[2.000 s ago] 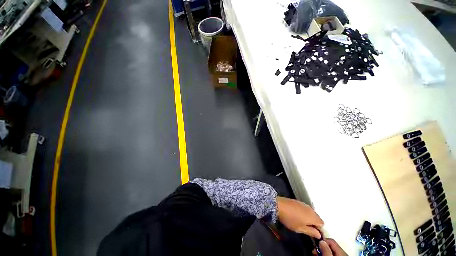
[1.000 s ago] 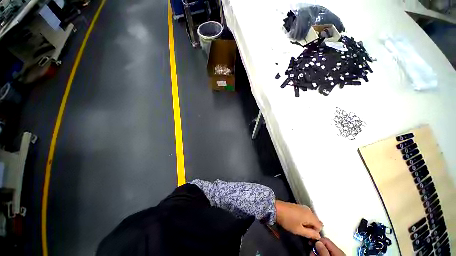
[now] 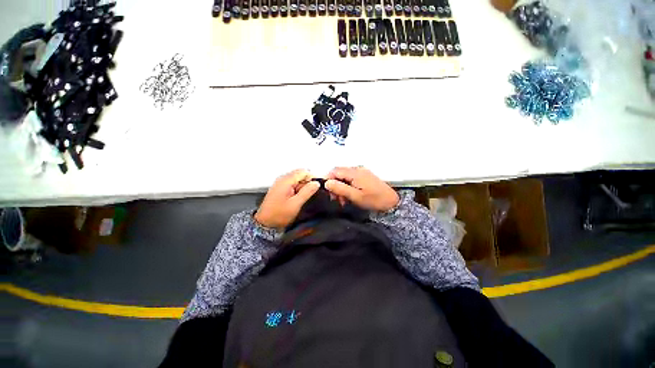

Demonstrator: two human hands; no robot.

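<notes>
My left hand [image 3: 289,195] and my right hand [image 3: 359,190] meet at the table's front edge, close to my body. Between their fingertips they hold a small black strap tab [image 3: 320,184], mostly hidden by the fingers. Whether it has a ring or clip on it cannot be seen. Just beyond the hands, a small cluster of black tabs with shiny hardware [image 3: 330,115] lies on the white table [image 3: 244,154].
A plywood board [image 3: 276,50] at the back bears two rows of black tabs. A black tab heap [image 3: 75,79] and silver rings [image 3: 169,81] lie left. Blue-silver clips [image 3: 546,92] lie right, beside clear plastic [image 3: 610,43]. Open cartons [image 3: 517,223] stand under the table.
The view has swung from the aisle and the table's left part to face the table squarely. Both hands now show fully, still together at a small black piece.
</notes>
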